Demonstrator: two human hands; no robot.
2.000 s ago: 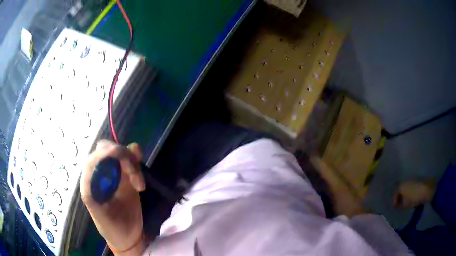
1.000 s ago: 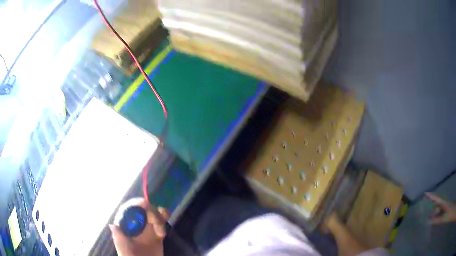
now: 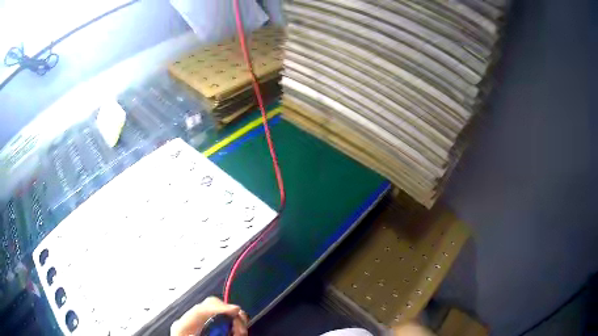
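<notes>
My left hand [image 3: 208, 316] is at the bottom edge, partly cut off, beside the near side of the white hole-punched foam tray. It is closed around a dark round part with a blue sheen [image 3: 218, 325], which looks like a speaker driver. A red lead [image 3: 270, 147] runs down from the top edge across the tray's right corner to this hand. The white tray [image 3: 147, 230] tops a stack on the green bench; dark round holes show at its left end. A blurred patch of skin, apparently my right hand [image 3: 410, 329], is cut off at the bottom edge.
A tall pile of pale sheets [image 3: 387, 85] stands at the green bench's [image 3: 321, 177] far right. Dotted tan boards [image 3: 229, 62] lie behind, and more [image 3: 400, 262] below the bench edge. Clear plastic trays [image 3: 85, 151] lie left, with a pale tag [image 3: 111, 123] on them.
The view has swung, bringing more bench and the tall pile into the picture. Both my hands now sit lower, at the bottom edge. Another person's hand at the right has left the view.
</notes>
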